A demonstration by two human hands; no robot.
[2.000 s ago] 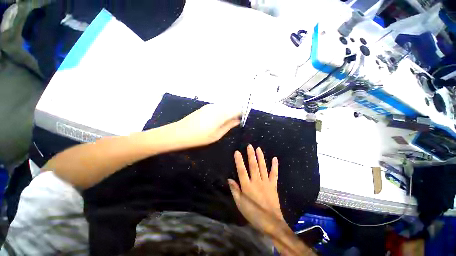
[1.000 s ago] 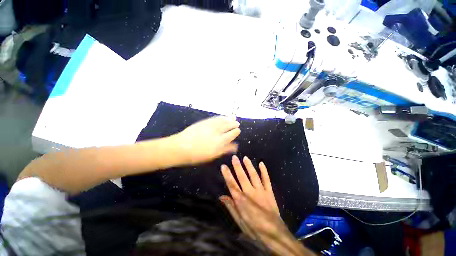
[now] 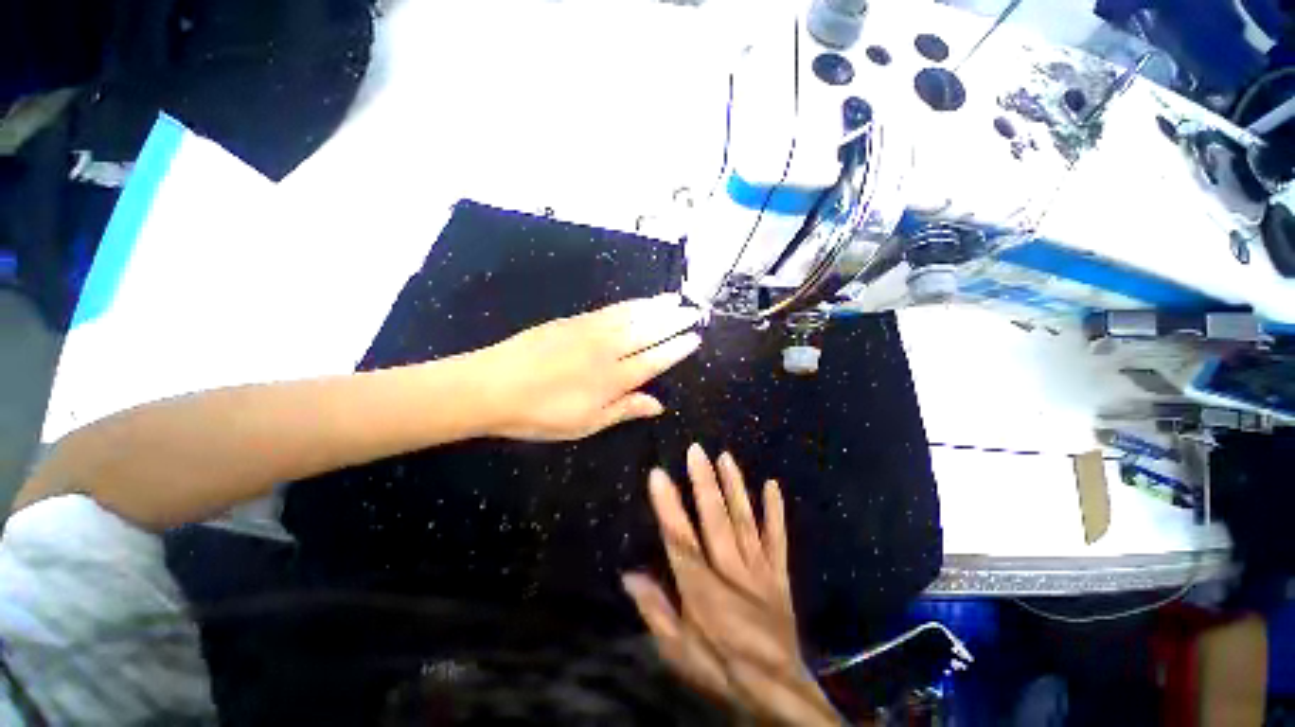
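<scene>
A large black garment panel (image 3: 497, 298) speckled with lint lies over the white table and down over its front edge. Its top edge reaches under the sewing machine's head (image 3: 831, 185), at the needle area. My left hand (image 3: 582, 372) rests on the panel, fingertips close together at its upper edge beside the presser foot (image 3: 739, 298); whether they pinch the cloth cannot be told. My right hand (image 3: 731, 575) lies flat on the panel nearer to me, fingers spread, holding nothing. The needle tip is not clear.
The white table (image 3: 306, 270) has a blue-taped left end (image 3: 131, 220). A black garment pile (image 3: 263, 85) lies at the upper left. A small tan tab (image 3: 1092, 497) is on the table at the right. A white cable (image 3: 909, 643) hangs below the front edge.
The panel's upper edge has moved up under the machine head, with my left hand beside it. The machine appears larger and closer as the view has shifted. My right hand stays flat on the cloth.
</scene>
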